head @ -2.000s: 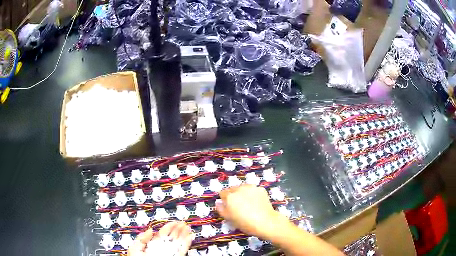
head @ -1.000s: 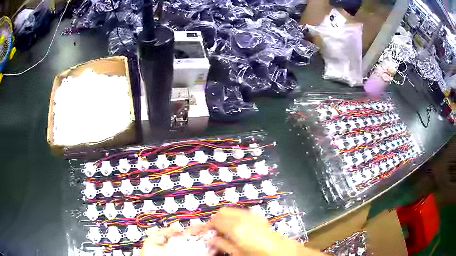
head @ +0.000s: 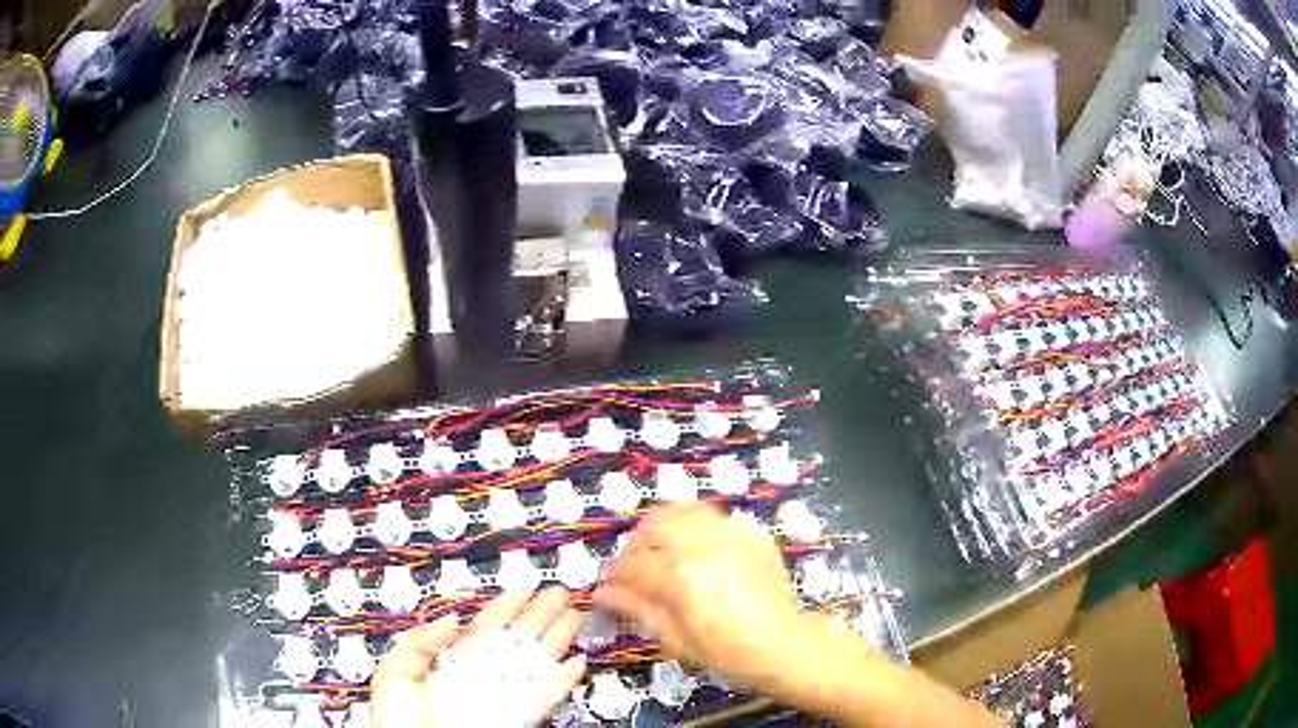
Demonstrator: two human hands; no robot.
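A clear tray (head: 251, 498) holds rows of white modules (head: 504, 506) with red, yellow and dark wires between them. My left hand (head: 484, 668) is palm up over the tray's near part, cupped with small white caps (head: 491, 683) in it. My right hand (head: 698, 590) is just right of it, over the middle rows, fingers bent down and close together. The fingertips are blurred, and I cannot tell whether they hold a cap. The hands and the picture's lower edge hide part of the near rows.
An open box (head: 285, 306) heaped with white caps stands back left. A black post (head: 470, 228) and a white device (head: 567, 185) stand behind the tray. A second filled tray stack (head: 1068, 384) lies right. Bagged dark parts (head: 740, 114) lie behind. A carton (head: 1125, 640) is below the bench edge.
My right hand has moved from beside my left palm up and right over the rows. My left hand's fingers are more spread. The view has shifted slightly.
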